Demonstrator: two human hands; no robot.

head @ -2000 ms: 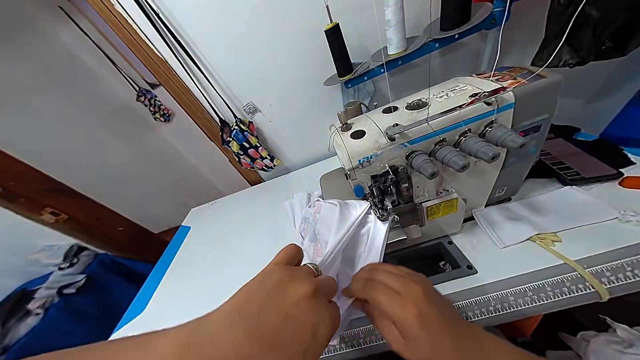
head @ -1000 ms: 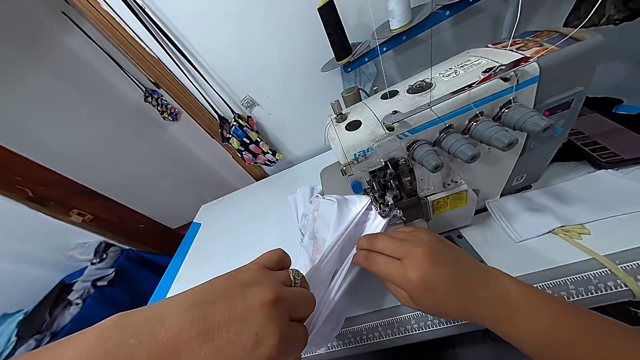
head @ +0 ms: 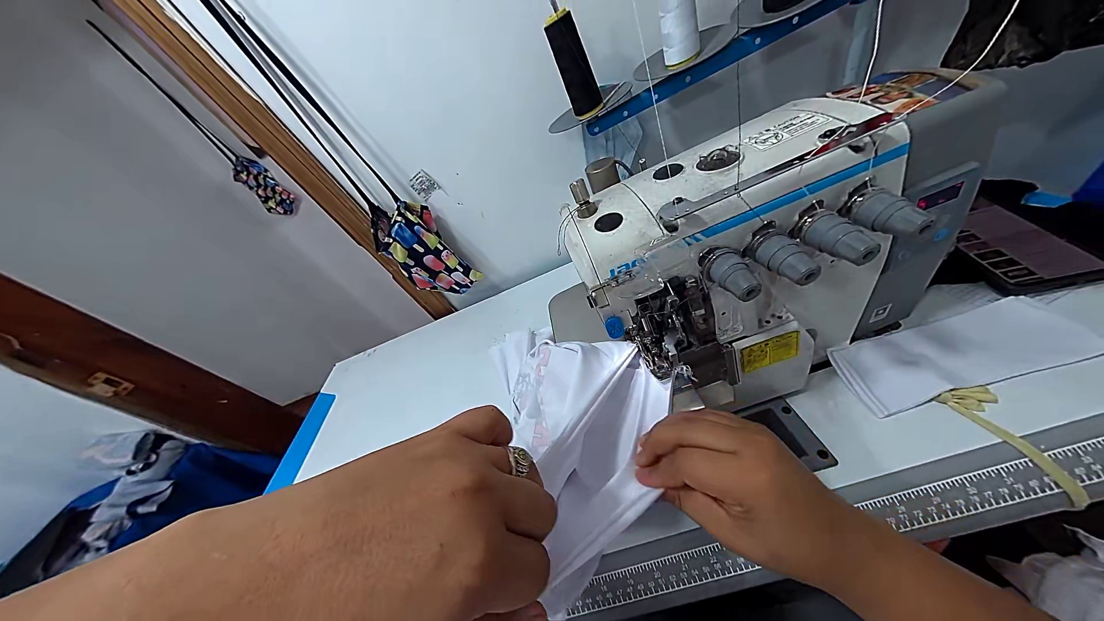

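White fabric (head: 595,414) with a faint printed part runs from under the presser foot area (head: 660,345) of a white and grey overlock sewing machine (head: 759,190) down toward me. My left hand (head: 483,509), with a ring on one finger, grips the fabric on its left side; its fingertips are partly hidden. My right hand (head: 724,483) pinches the fabric's right edge between thumb and fingers, just below the needle area. Thread runs down to the machine from a black thread cone (head: 573,65) and a white thread cone (head: 680,33) behind it.
Folded white fabric (head: 975,349) and a yellowish strip (head: 1018,435) lie right of the machine. A measuring tape (head: 664,573) runs along the table's front edge. A dark palette-like case (head: 1026,246) sits at the right. Patterned pouches (head: 427,250) hang on the wall; blue cloth (head: 207,483) is at lower left.
My right hand has moved from lower on the fabric, two seconds ago, to near the needle area, then slightly down again. My left hand keeps its hold on the fabric.
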